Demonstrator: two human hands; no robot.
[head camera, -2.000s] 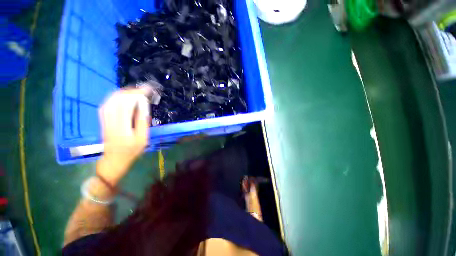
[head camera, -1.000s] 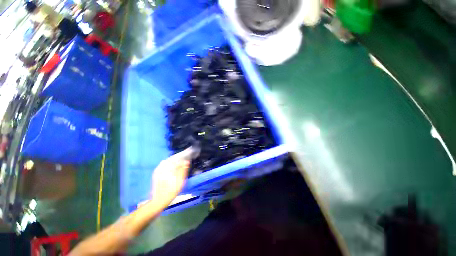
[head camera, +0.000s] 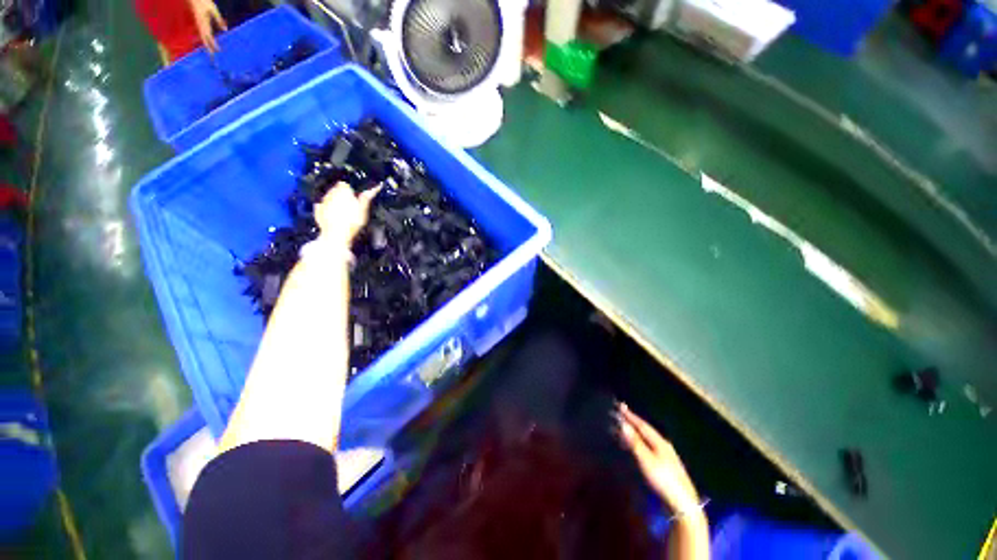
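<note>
A big blue solid bin (head camera: 175, 257) stands left of the bench, heaped with black power adapters (head camera: 421, 235) and cords. My left hand (head camera: 343, 213) reaches down onto the heap near its middle, with the forearm over the bin's near side. Its fingertips are among the adapters, and I cannot tell whether they grip one. My right hand (head camera: 656, 454) is low beside the bench's near edge, outside the bin, with its fingers apart and nothing visible in it.
A white desk fan (head camera: 450, 49) and a green object (head camera: 571, 63) stand on the green-topped bench (head camera: 656, 273). Loose adapters (head camera: 853, 470) lie at its right. Another person's hand (head camera: 204, 22) is over a second blue bin (head camera: 164, 104). A tray (head camera: 159, 465) shows below the big bin.
The view has swung, showing more bench and the second bin. My left hand has moved from the bin's near rim deeper onto the heap. My right hand has come back into view.
</note>
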